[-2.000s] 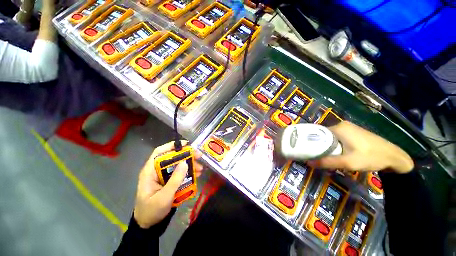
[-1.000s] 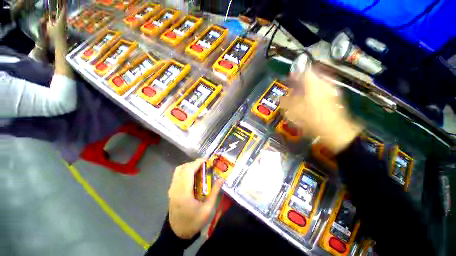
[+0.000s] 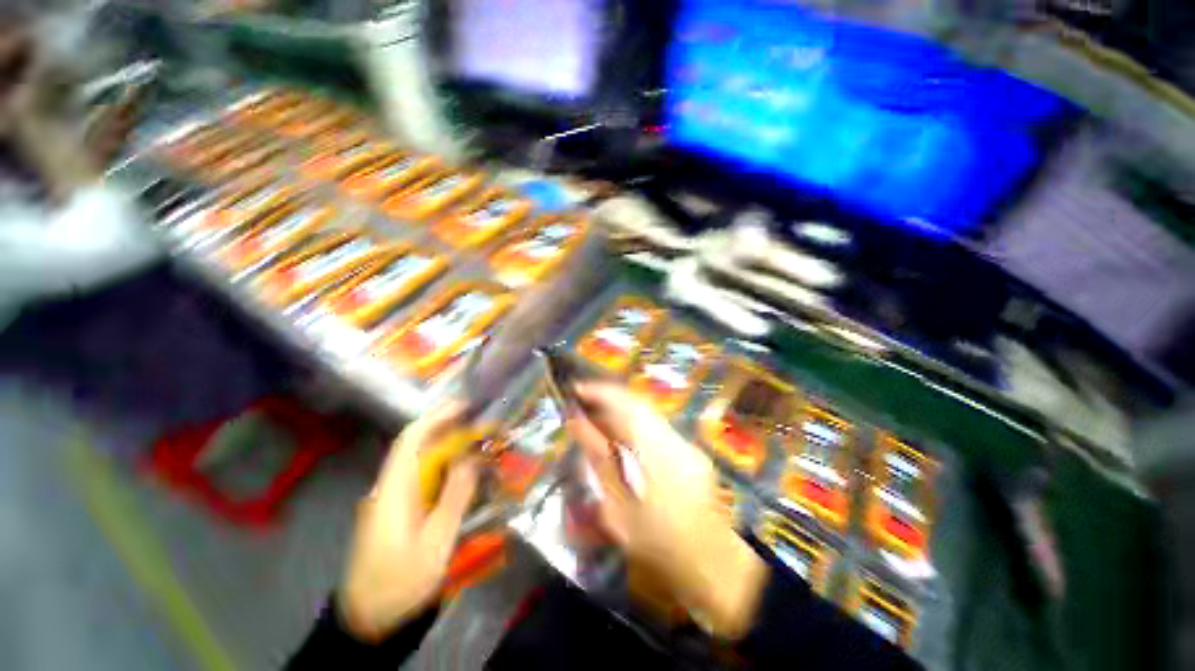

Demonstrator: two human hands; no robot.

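The view is blurred. My left hand (image 3: 406,524) is closed round a handheld meter (image 3: 440,461), whose orange edge shows between thumb and fingers. My right hand (image 3: 675,505) is just to its right, over the near clear tray (image 3: 557,535). A thin dark thing (image 3: 560,372), perhaps the cable, stands up from its fingertips. Its lower fingers are smeared, and what lies under them is hidden. Orange-and-black meters (image 3: 675,367) sit in the tray's pockets around and beyond the right hand. The scanner cannot be made out clearly.
A stack of filled trays (image 3: 347,347) stands at left. White objects (image 3: 754,269) lie on the ledge below a bright blue monitor (image 3: 852,112). A dark object lies on the green mat (image 3: 1094,505) at right. Another person's pale sleeve (image 3: 72,243) is at far left. A red frame (image 3: 243,459) is on the floor.
My right hand held the white-headed scanner, went up to the tray's far side, and is now back near my left hand without it in sight. The view has tilted up, showing more monitor.
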